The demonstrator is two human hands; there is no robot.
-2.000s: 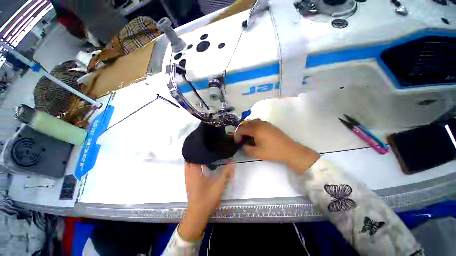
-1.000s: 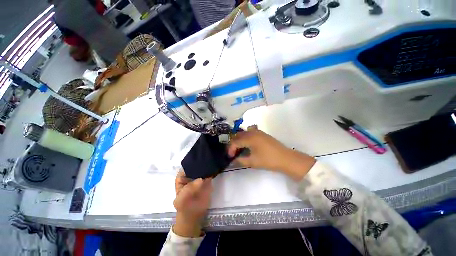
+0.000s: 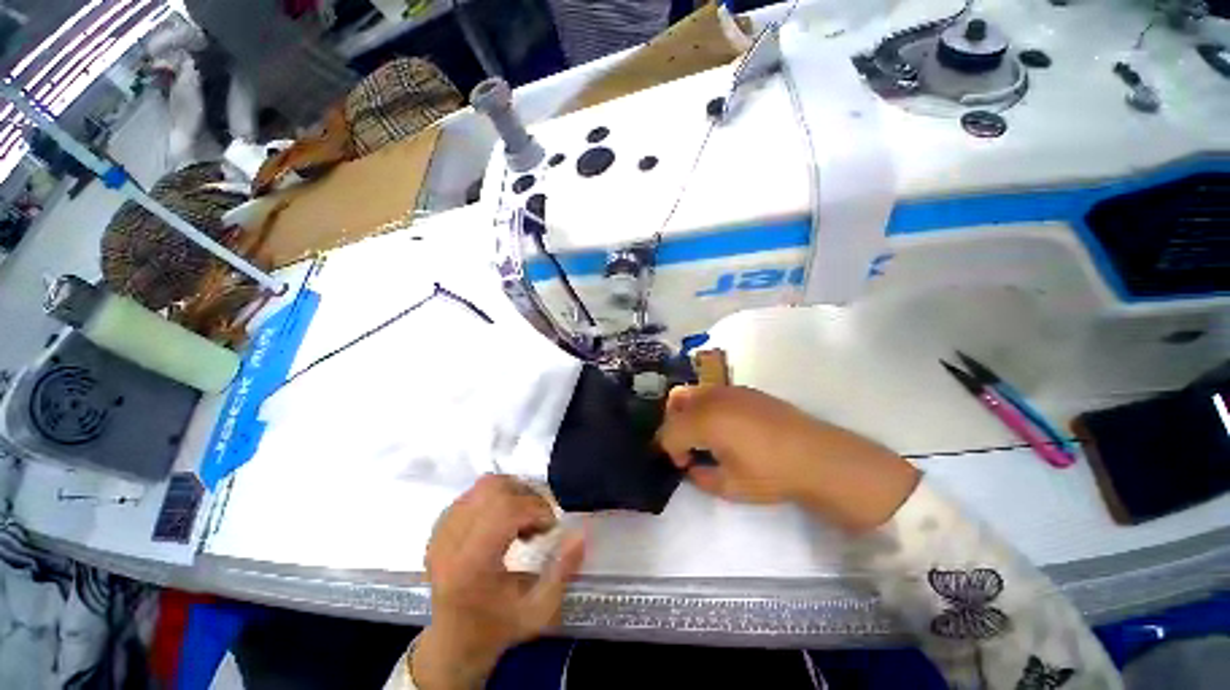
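The black folded piece [image 3: 610, 452] lies flat at the needle area of the white sewing machine [image 3: 755, 249], beside the presser foot [image 3: 648, 383]. The white cloth panel [image 3: 465, 404] spreads left of it on the table. My right hand [image 3: 735, 445] pinches the black piece's right edge; its fingertips partly hide that edge. My left hand [image 3: 492, 559] is at the panel's front edge, left of and below the black piece, with fingers curled and a gap showing white between finger and thumb. Whether it grips cloth cannot be told.
A tan-brown block [image 3: 711, 367] stands right of the foot. Pink and blue snips [image 3: 1012, 411] and a black phone [image 3: 1160, 458] lie at right. A pale green thread cone [image 3: 162, 344] is at left. Checked cloth [image 3: 402, 105] and cardboard [image 3: 354, 196] lie behind. A ruler strip [image 3: 701, 609] edges the table.
The black piece has been turned and now lies flatter, with the white panel visible on its left. My left hand has let go of the black piece and moved left.
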